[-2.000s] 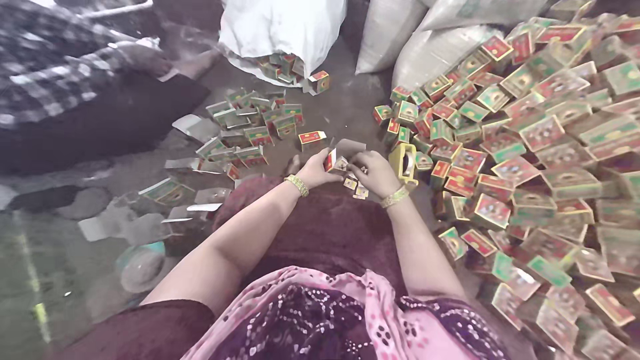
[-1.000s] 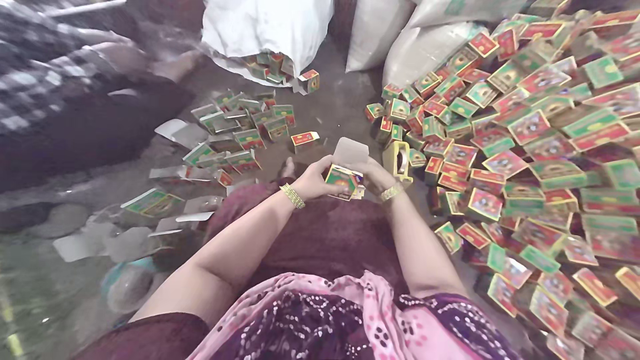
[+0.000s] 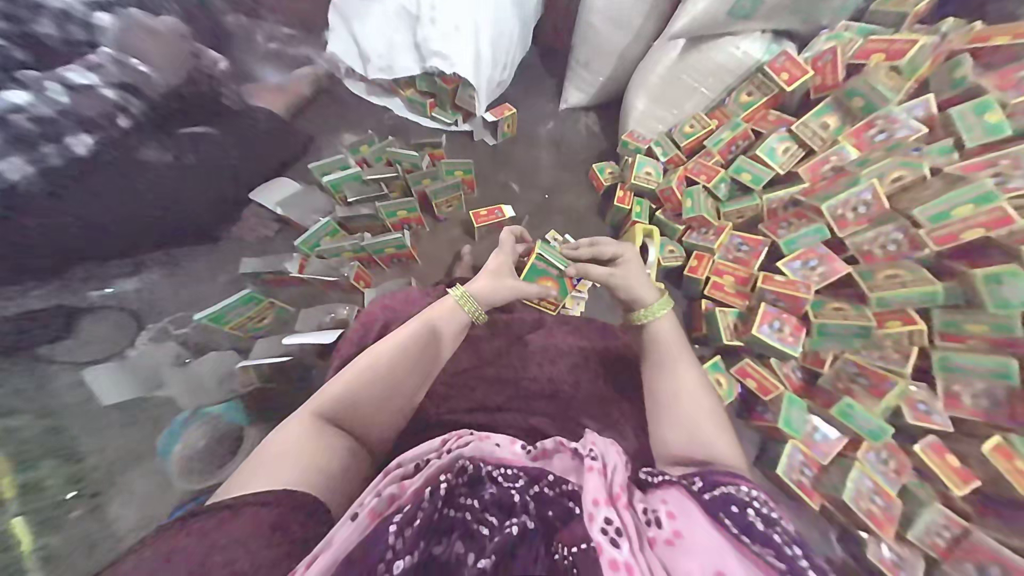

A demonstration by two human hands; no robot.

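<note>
Between my hands, above my lap, is a small green, red and yellow cardboard box (image 3: pixel 547 278), its top end tilted away from me. My left hand (image 3: pixel 506 272) grips its left side, thumb across the front face. The fingers of my right hand (image 3: pixel 612 268) are at the box's upper right edge, by a narrow flap. Small pale pieces (image 3: pixel 576 301) show just behind and below the box; what they are is unclear. A yellow plastic handle-like object (image 3: pixel 646 244) stands right beside my right hand. One red box (image 3: pixel 491 216) lies just beyond my left hand.
A big heap of printed boxes (image 3: pixel 812 268) covers the right side. More boxes, partly flat, stand at left (image 3: pixel 400 214). A white sack (image 3: pixel 436 48) spills boxes; filled sacks (image 3: pixel 704 72) stand behind. Another person (image 3: pixel 120 144) sits at upper left. A round teal-rimmed container (image 3: pixel 206 444) is at lower left.
The pale flap that stood up from the box a second ago no longer stands upright. My right fingers have moved onto the box's upper edge. My left hand stays on the box.
</note>
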